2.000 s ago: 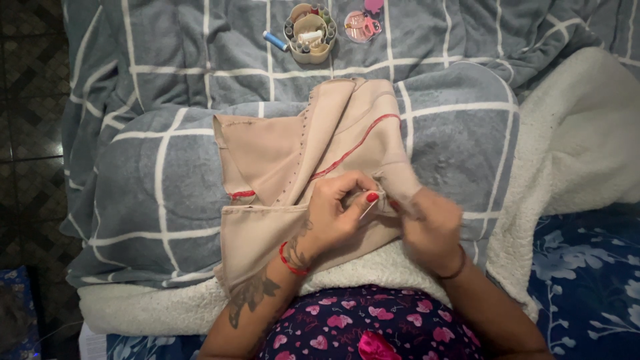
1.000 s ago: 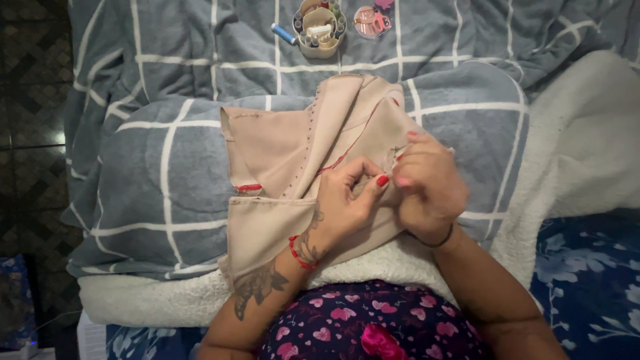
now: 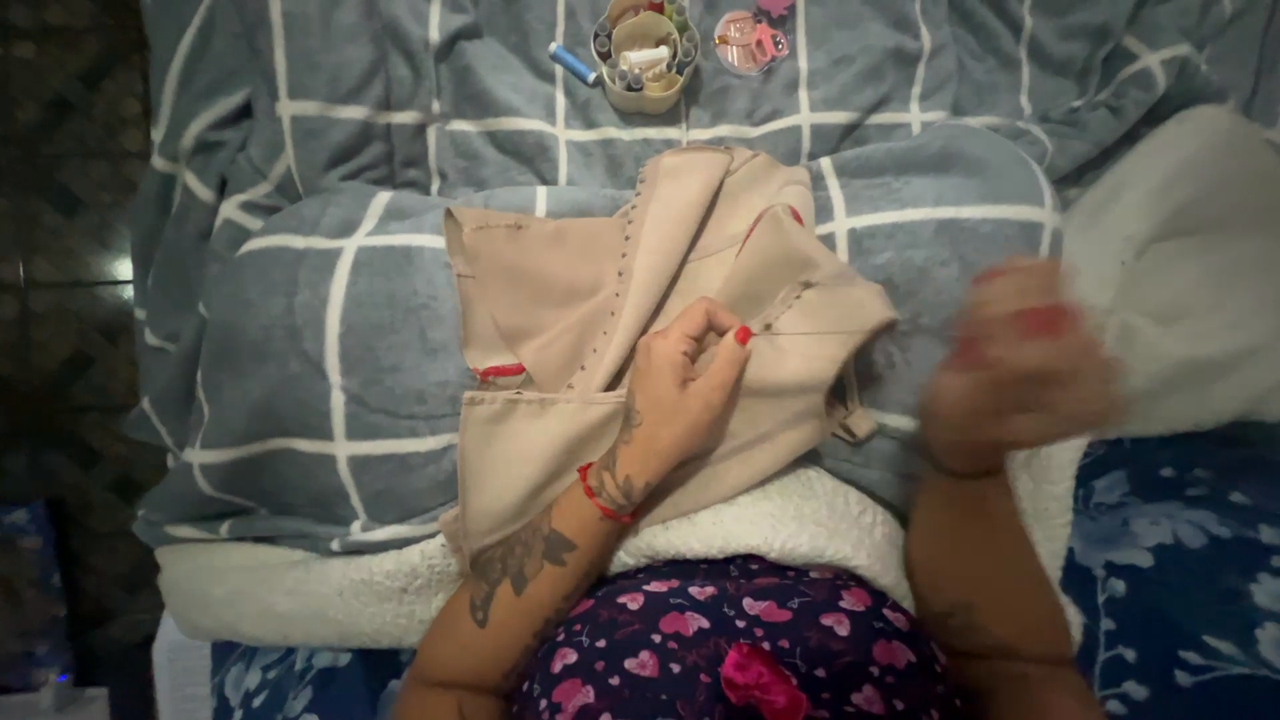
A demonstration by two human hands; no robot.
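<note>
A beige fabric garment (image 3: 540,290) with dark stitches and red edging lies over a grey checked pillow (image 3: 290,330). My left hand (image 3: 690,370) rests on it, thumb and index finger pinching the cloth. From near those fingertips a thin dark thread (image 3: 810,333) runs to the right across the fabric. My right hand (image 3: 1020,370) is raised to the right of the garment, apart from the cloth and blurred by motion. Its fingers look bent, but whether a needle is between them cannot be made out.
Beyond the pillow, a round organizer (image 3: 645,95) holds thread spools. A blue thread spool (image 3: 573,63) lies at its left. To its right sits a round clear case (image 3: 750,42) with pink scissors (image 3: 770,42). A white fleecy blanket (image 3: 1170,300) lies at the right.
My right hand has moved away from my left hand, out to the right. A stretch of thread now shows across the cloth. My left hand stays at the garment.
</note>
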